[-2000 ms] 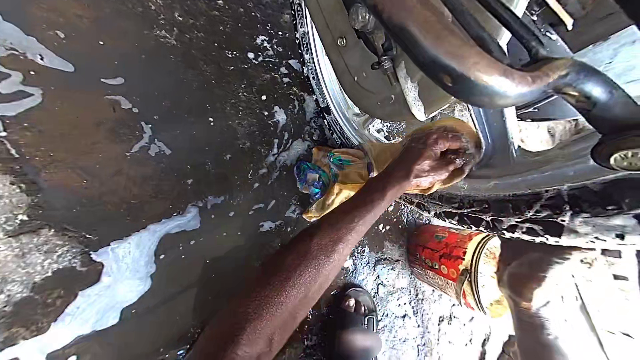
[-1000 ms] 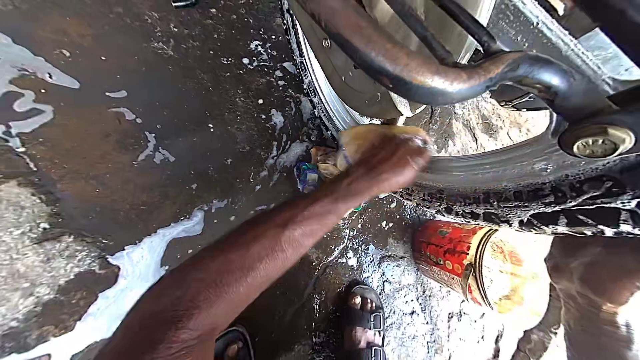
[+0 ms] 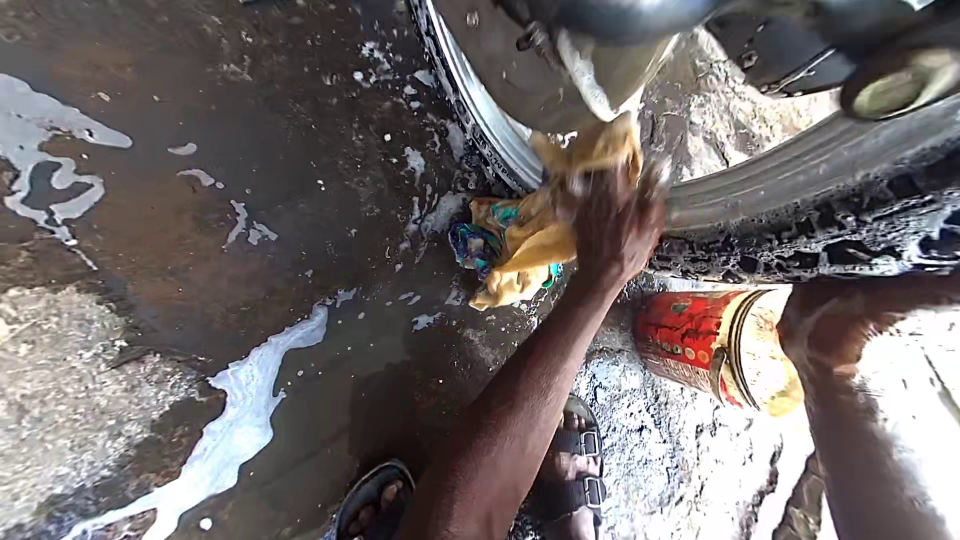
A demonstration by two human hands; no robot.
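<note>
My left hand [image 3: 619, 214], blurred, grips a wet yellow cloth [image 3: 536, 244] with blue and green patches. Part of the cloth touches the metal rim [image 3: 739, 199] of a spoked-type motorcycle wheel; the rest hangs bunched over the wet ground. Soapy foam clings to the knobby tyre [image 3: 795, 251]. At the right, my right hand [image 3: 832, 322] is bent at the wrist beside the tyre, and its fingers cannot be made out. Between the two arms, a red and yellow tin bucket [image 3: 686, 334] lies close under the tyre, its mouth partly washed out by glare.
Dark metal tubing [image 3: 637, 15] and a round-ended part [image 3: 900, 86] of the motorcycle cross the top right. White suds [image 3: 247, 427] streak the wet floor at left. My sandalled feet [image 3: 574, 469] are at the bottom, near rough, brightly lit stone [image 3: 652, 442].
Since one second ago, my left hand has moved back along the rim toward the left with the cloth. More of the cloth's patterned part now shows beside the hand.
</note>
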